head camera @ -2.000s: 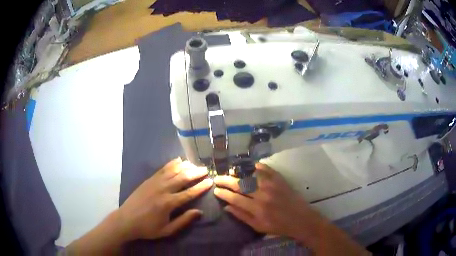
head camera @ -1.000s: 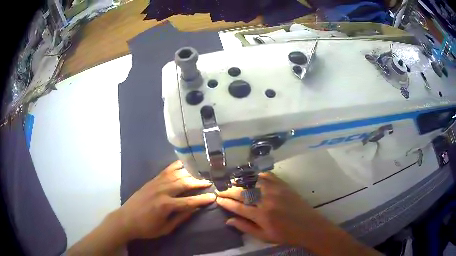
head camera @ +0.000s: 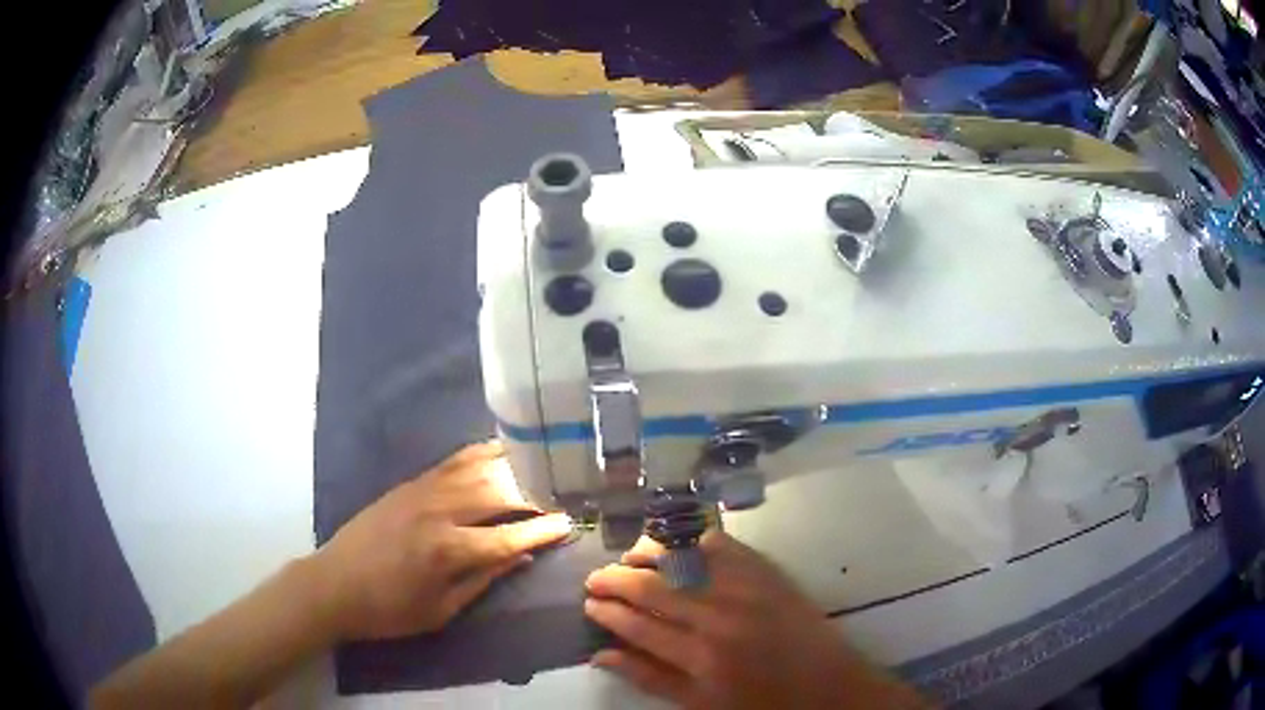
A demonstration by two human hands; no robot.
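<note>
A dark grey cut fabric panel (head camera: 402, 319) lies flat on the white table, running from the back edge to the front and under the head of the white sewing machine (head camera: 777, 333). My left hand (head camera: 437, 534) lies flat on the panel, left of the needle area, fingertips close to the presser foot. My right hand (head camera: 708, 610) rests at the panel's right side, just right of and below the needle area, fingers bent and partly behind the tension knob (head camera: 683, 562). The needle and presser foot are mostly hidden by the machine head and fingers.
Another dark grey cloth (head camera: 70, 513) hangs along the table's left side. Dark purplish cloth (head camera: 666, 39) is heaped on the brown wooden surface (head camera: 298, 90) behind. Blue material (head camera: 999, 94) lies at the back right. The white table (head camera: 208, 361) has a ruler-marked grey front edge.
The panel has moved further back, and its front edge now shows below my hands. My hands have moved slightly apart at the needle. The view has shifted a little.
</note>
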